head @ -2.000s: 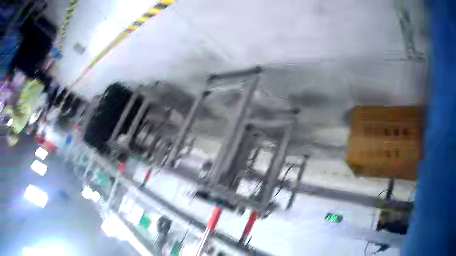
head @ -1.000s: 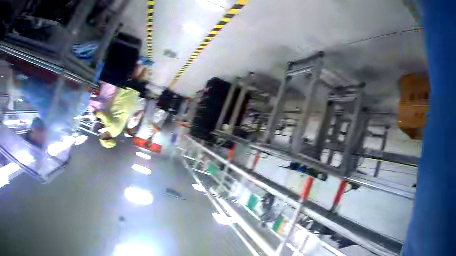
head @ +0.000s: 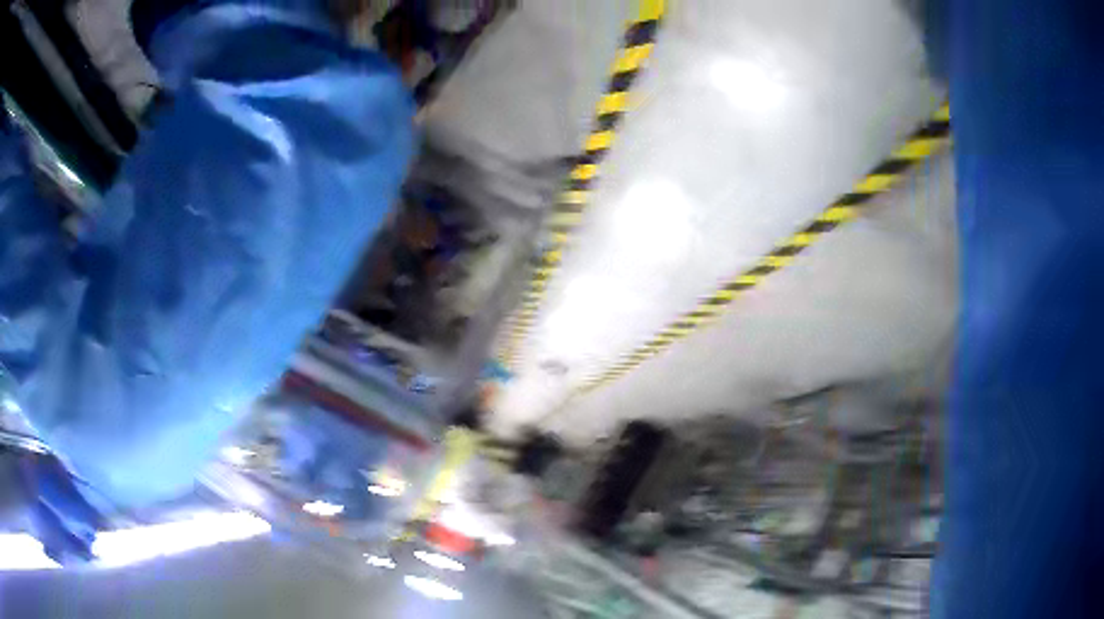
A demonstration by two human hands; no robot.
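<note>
No hand of mine can be made out. A large piece of blue smock cloth (head: pixel 242 242), creased and shiny, fills the left of the head view; whether it is my sleeve or another person's clothing, I cannot tell. More blue cloth (head: pixel 1029 302) covers the right edge from top to bottom. The picture is blurred and seems upside down. A tall black stack (head: pixel 624 475), perhaps containers, stands farther off at the lower middle. No held object shows.
Two yellow-black tape lines (head: pixel 787 252) run along the pale floor (head: pixel 726 157). A blurred person in yellow (head: pixel 450 466) is far off, by a red patch. Blurred line equipment (head: pixel 835 484) is at lower right, with dark racks or machinery (head: pixel 424 242) behind the blue cloth.
The view has swung. The large blue cloth has come in at left. The tape lines are larger, the black stack and person have shifted right and down, and the brown box is out of view.
</note>
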